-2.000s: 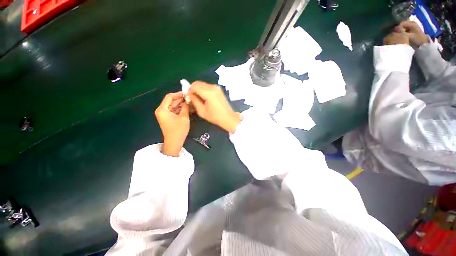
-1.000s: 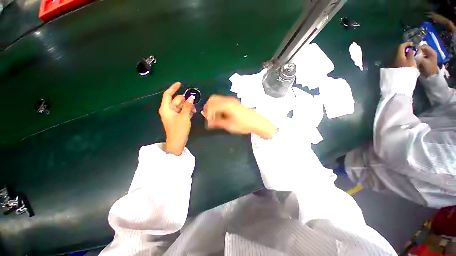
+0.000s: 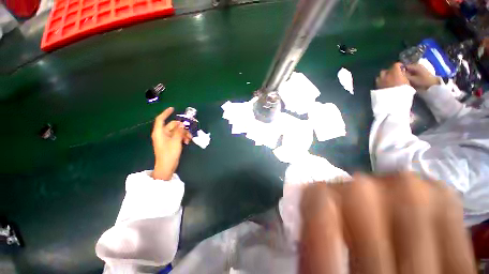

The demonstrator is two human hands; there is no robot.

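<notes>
My left hand (image 3: 169,142) is left of centre over the green surface. Its fingers are at a dark, glossy round clip part (image 3: 187,122) with silver hardware showing above it; the index finger is raised. A small white wipe (image 3: 201,139) is just right of the fingertips, against the part's lower edge; I cannot tell whether it is held or lying. My right hand (image 3: 380,225) is very large and blurred, close to the camera at the lower right. Its fingers look curled, and its palm side and anything in it are hidden.
A slanting metal post (image 3: 268,107) stands among white wipes (image 3: 327,120). Single dark parts lie beyond (image 3: 154,93), at left (image 3: 47,131) and far right (image 3: 346,49). More hardware (image 3: 8,235) is lower left. A red tray (image 3: 107,18) is at the far edge. A neighbour's hands (image 3: 407,76) work at right.
My right hand has moved from beside the left hand to close before the camera. The round part now shows its silver hardware, with a white wipe beside it. The view has shifted, showing more red tray.
</notes>
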